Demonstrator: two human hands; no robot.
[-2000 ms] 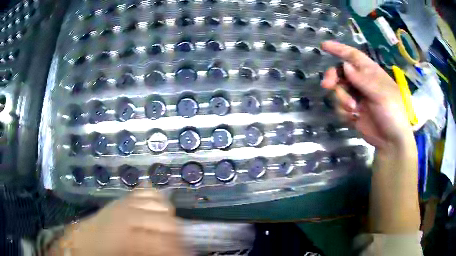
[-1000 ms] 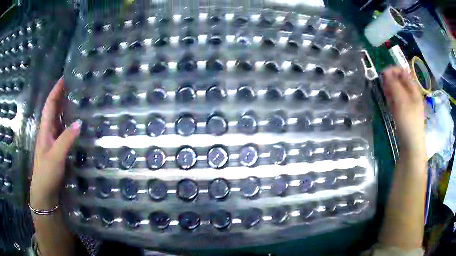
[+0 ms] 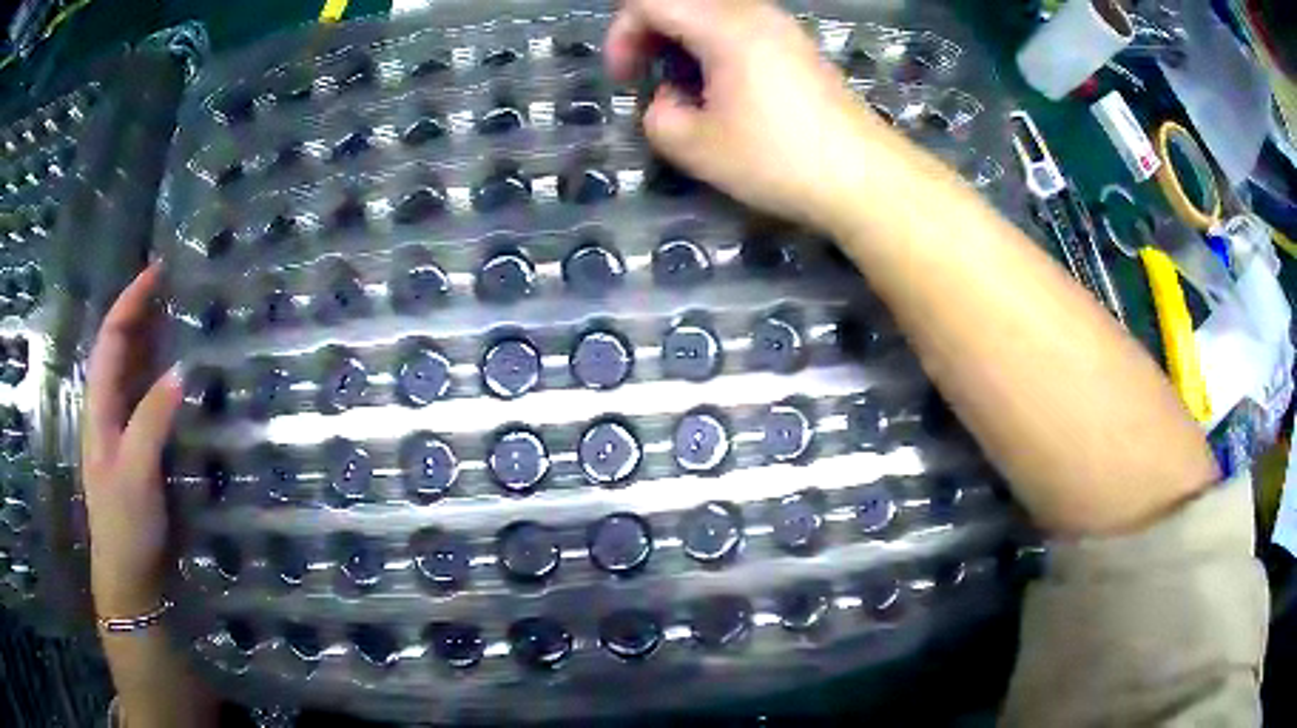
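A large clear blister tray (image 3: pixel 598 405) lies in front of me, with rows of small dark round parts (image 3: pixel 607 451) in its pockets. My left hand (image 3: pixel 131 427) is at the tray's left edge, thumb over the rim and fingers along the side, holding it. My right hand (image 3: pixel 726 107) is over the upper middle of the tray, its thumb and index finger curled close together above the back rows. A small dark patch shows between those fingertips; whether it is a held part or a tray pocket I cannot tell. My right forearm hides the tray's right side.
Another blister tray (image 3: pixel 31 356) is at the left. At the right are a white roll (image 3: pixel 1077 47), a silver-jawed caliper (image 3: pixel 1067 213), a tape roll (image 3: pixel 1189 174), a yellow handle (image 3: pixel 1175 334) and crumpled clear plastic (image 3: pixel 1252 313). The dark green bench top (image 3: pixel 981 31) shows behind the tray.
My right hand has moved from the tool area at the right to above the tray's back rows. My left hand stays at the left edge. The tray has shifted slightly.
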